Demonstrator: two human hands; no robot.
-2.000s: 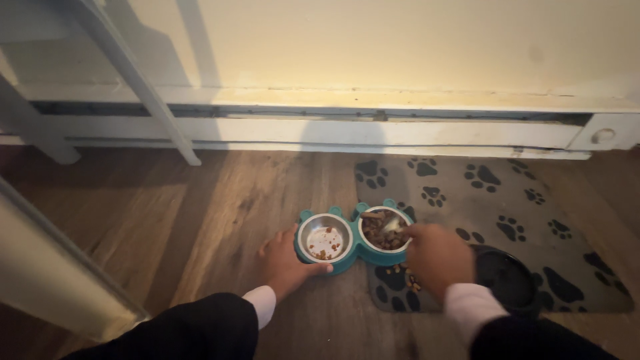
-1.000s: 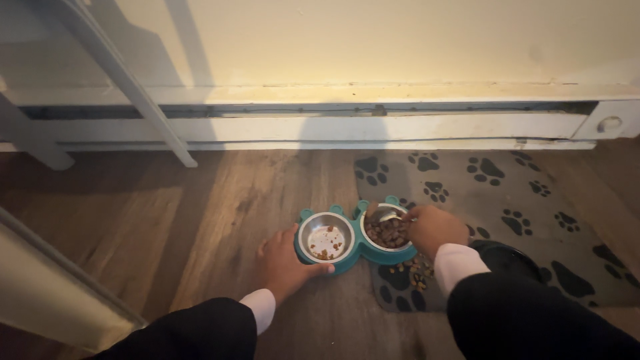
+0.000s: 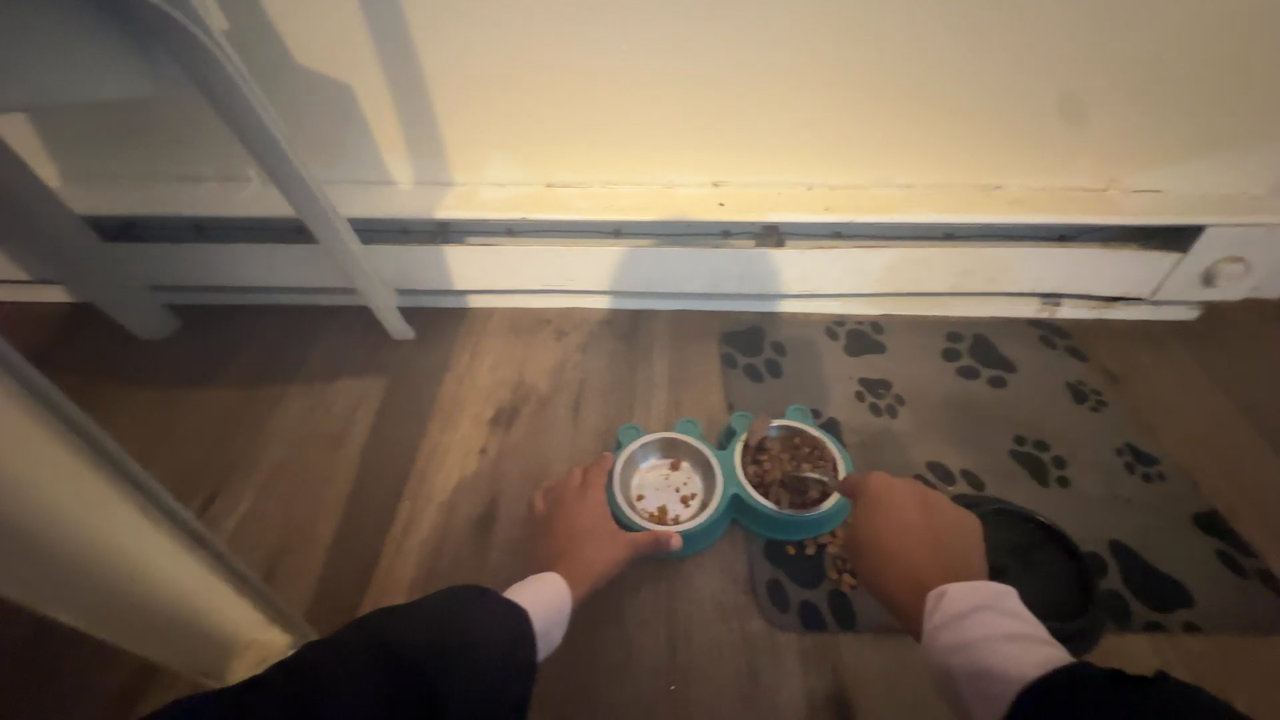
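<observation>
A teal double pet feeder with small ear shapes on its rim stands partly on the floor and partly on the mat. My left hand grips its left side, the thumb on the front edge. The left metal bowl holds only a few crumbs. Brown pet food fills much of the right bowl. My right hand is closed on a metal spoon, whose head is in that food. Loose kibble lies on the mat just left of my right hand.
A grey mat with paw prints lies on the wood floor at right. A black round dish sits on it, partly behind my right wrist. White chair legs stand at left. A white baseboard heater runs along the wall.
The spoon has moved within the right bowl, and my right hand has shifted slightly with it. My left hand has kept its place on the feeder.
</observation>
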